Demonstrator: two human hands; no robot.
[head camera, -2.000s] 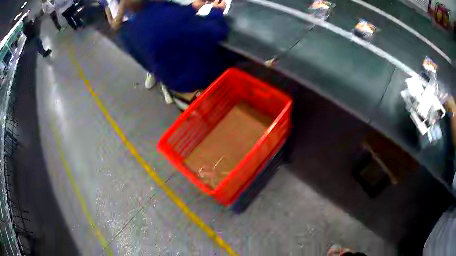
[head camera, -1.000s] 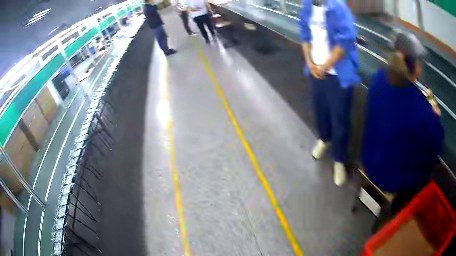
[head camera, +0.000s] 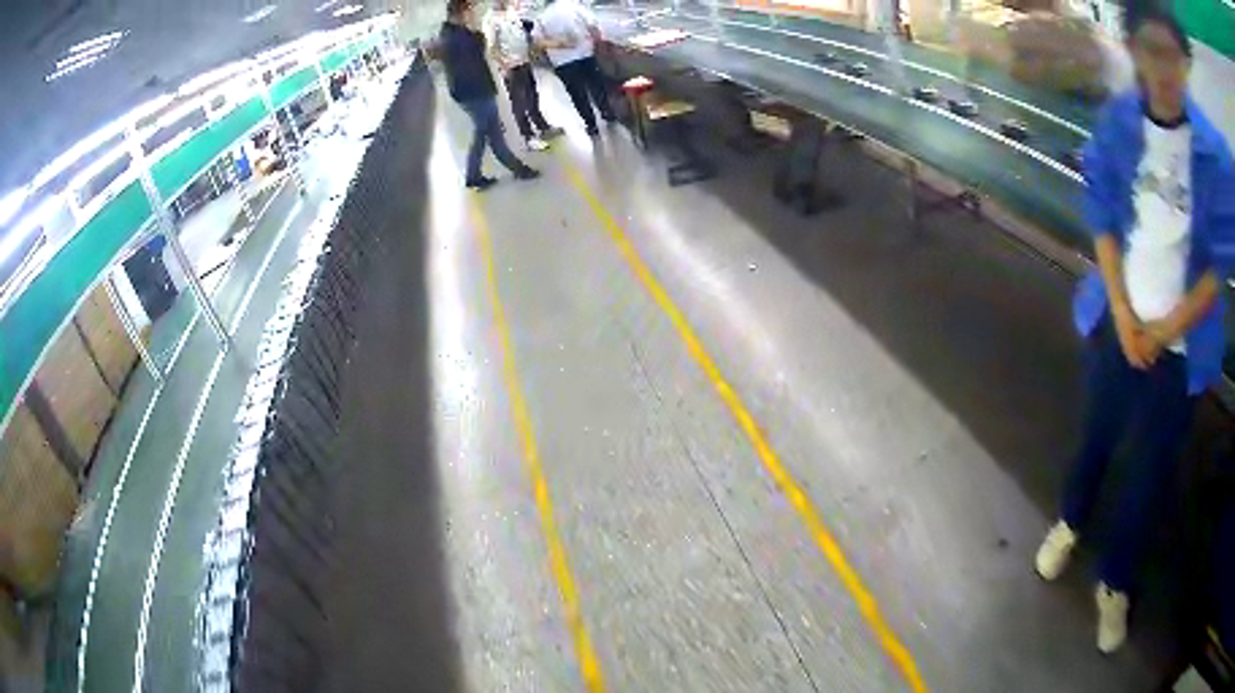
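Neither of my hands is in the picture. Nearest in front of me is the grey floor with two yellow lines running away from me. A person in an open blue shirt stands at the right with hands clasped in front. A dark blue shape, cut off by the edge, shows at the lower right.
A green conveyor bench with small dark items runs along the upper right. Another green conveyor line runs along the left. Three people stand far ahead, one in a dark top. A stool stands beside the right bench.
My view has swung left and up, away from the bench. The red crate and the person in dark blue have passed out at the right. A far person in a dark top has changed stance.
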